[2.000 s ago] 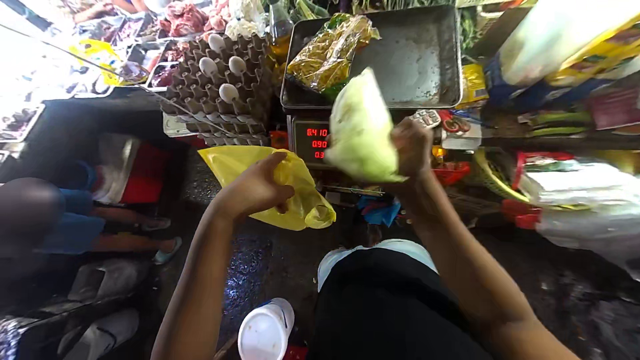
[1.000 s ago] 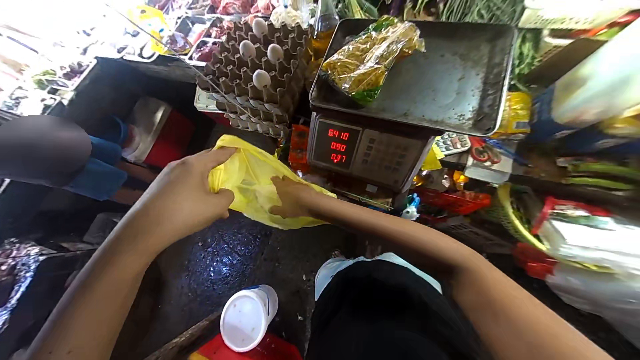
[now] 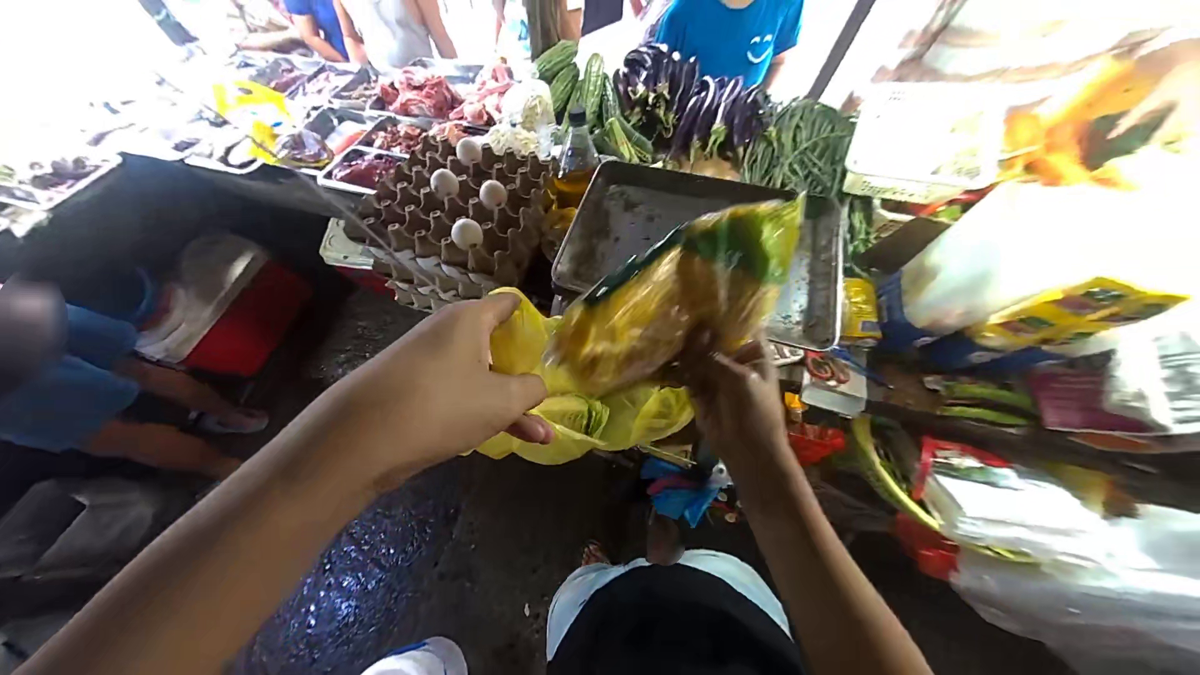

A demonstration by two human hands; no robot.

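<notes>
My left hand [image 3: 459,384] grips the rim of a thin yellow plastic bag [image 3: 647,417], whose mouth faces up. Pale green leafy produce [image 3: 572,412] shows inside it. In my right hand [image 3: 736,384] is a clear-wrapped packet with yellow-brown and green contents [image 3: 666,300], tilted over the bag's mouth and slightly blurred. Behind the packet lies a worn metal tray [image 3: 628,202]; the scale beneath it is mostly hidden. Stacked cardboard egg trays [image 3: 403,202] with several white eggs stand left of the metal tray.
Meat trays [image 3: 366,169], eggplants [image 3: 717,108], bitter melons [image 3: 562,80] and long beans [image 3: 802,145] line the back. A bottle [image 3: 577,159] stands beside the eggs. At left are a red cooler [image 3: 244,314] and a seated person's legs [image 3: 141,403]. Plastic bags [image 3: 1050,572] hang at right.
The pale green vegetable went from my right hand into the yellow bag. My right hand has since left the bag and taken the wrapped packet off the metal tray. The view has tilted up.
</notes>
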